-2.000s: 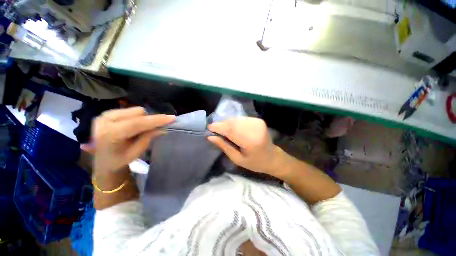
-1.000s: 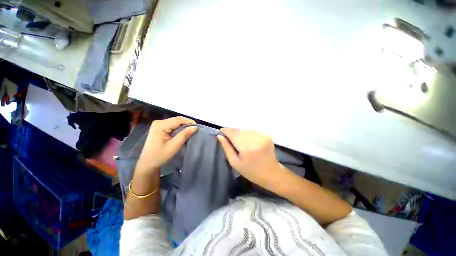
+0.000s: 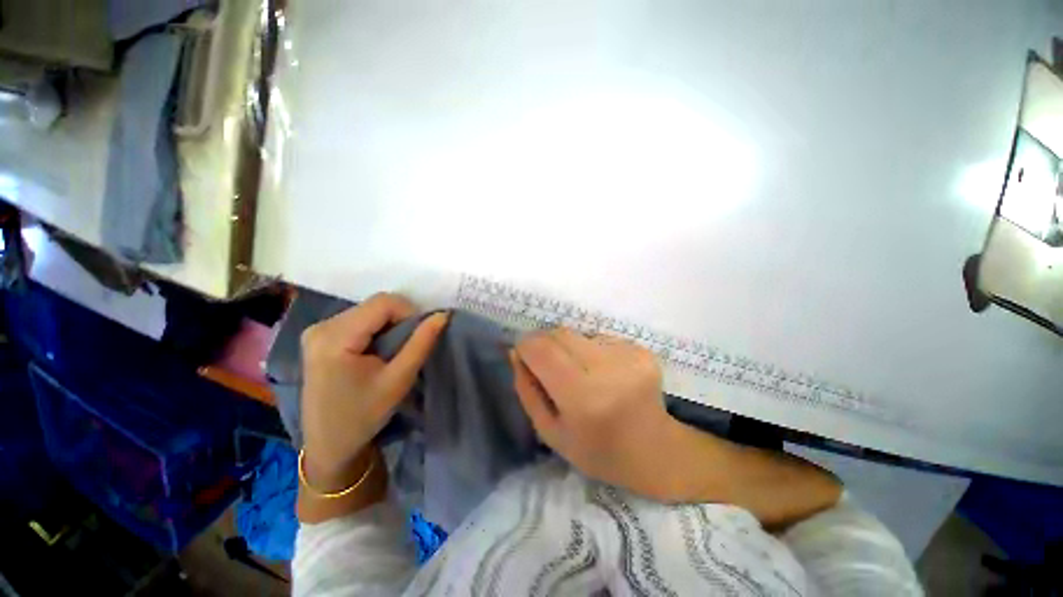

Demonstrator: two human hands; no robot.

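Observation:
The grey garment panel hangs from both hands over the front edge of the white machine table and down to the lap. My left hand pinches its upper edge between thumb and fingers. My right hand grips the same edge a little to the right, at the table's edge. The fabric between the hands is pulled fairly flat, with folds below. The parts of the fabric under the fingers are hidden.
The white table bears a printed ruler along its front. Metal machine-bed parts are at the far right. A grey cut piece lies on the left neighbouring table. Blue crates stand below left.
The small light-grey piece held up two seconds ago is no longer seen; both hands now hold the larger grey panel at the table's edge. The view has shifted left along the table.

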